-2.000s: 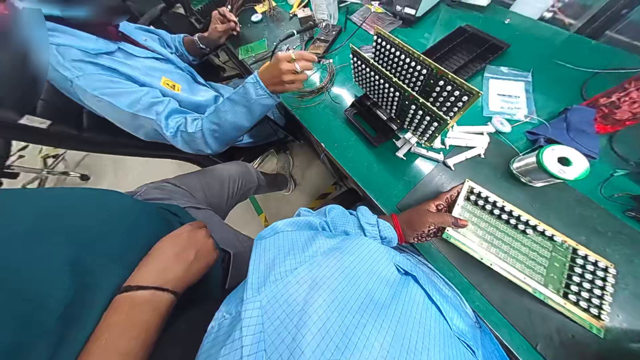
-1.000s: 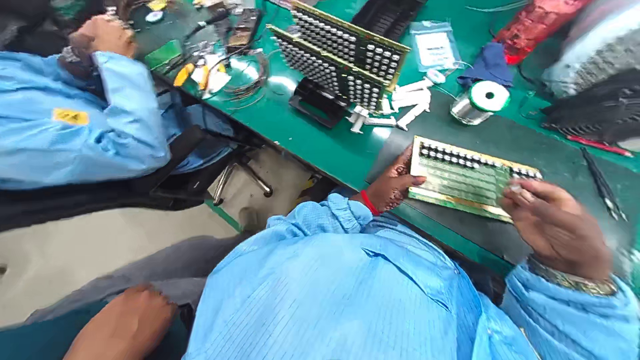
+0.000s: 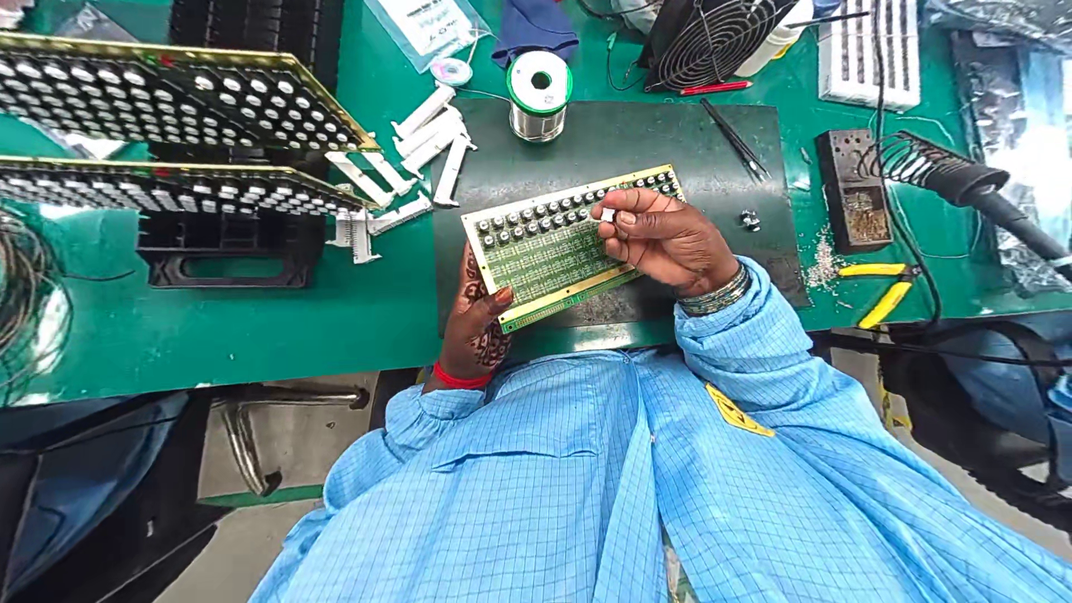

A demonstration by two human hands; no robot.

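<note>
My left hand (image 3: 479,322) grips the lower left corner of a green printed circuit board (image 3: 553,260), its thumb on the front edge. Rows of small round black-and-silver components (image 3: 536,224) stand along the board's far side; the near part shows bare green. Over the board's right half, my right hand (image 3: 657,237) pinches a small whitish part (image 3: 607,215) between thumb and finger. That hand hides some of the board. A few loose components (image 3: 750,219) lie on the dark mat (image 3: 586,126) to the right.
Two populated boards (image 3: 251,100) stand in a black rack (image 3: 234,260) at left, beside white plastic pieces (image 3: 435,138). Behind the board are a solder wire spool (image 3: 538,96) and tweezers (image 3: 733,138). Yellow-handled cutters (image 3: 888,293), a soldering iron (image 3: 1005,218) in its coil holder and a fan (image 3: 712,42) sit rightward.
The view has swung to the right. My right hand, out of view two seconds ago, came over the board's right part and is still there. My left hand keeps hold of the board.
</note>
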